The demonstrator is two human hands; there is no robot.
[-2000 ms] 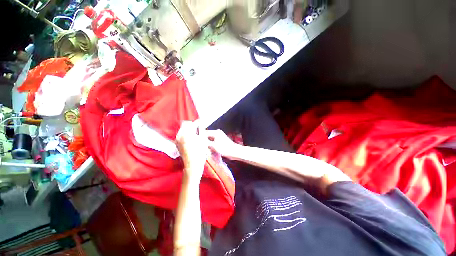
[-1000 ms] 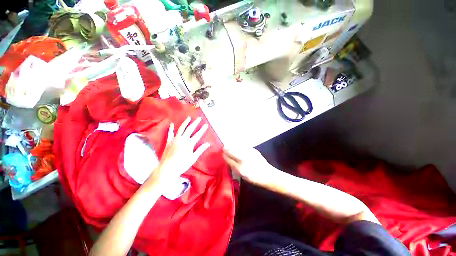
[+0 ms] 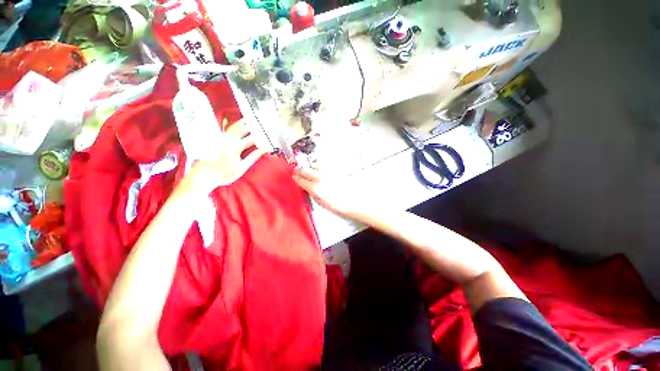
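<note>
A large red garment piece (image 3: pixel 253 268) with white lining showing in places lies over the machine table and hangs down toward my lap. My left hand (image 3: pixel 221 161) lies on the red cloth just left of the needle area, fingers toward the presser foot (image 3: pixel 302 145). My right hand (image 3: pixel 311 181) is at the cloth's right edge, just below the presser foot, its fingertips at the edge. Whether the cloth edge is under the foot cannot be told. The cream-white sewing machine (image 3: pixel 405 65) with blue JACK lettering stands behind.
Black-handled scissors (image 3: pixel 437 165) lie on the table right of the needle. A red bottle (image 3: pixel 187 36) stands behind the needle. An olive-green roll (image 3: pixel 101 25), plastic bags (image 3: pixel 43 65) and a small round tin or tape roll (image 3: pixel 53 164) are at the left. A red cloth heap (image 3: pixel 564 297) is at the right.
The cloth's edge has come up to the needle area. My left hand has moved from the middle of the cloth up beside the needle; my right hand has moved up along the edge. The view has shifted.
</note>
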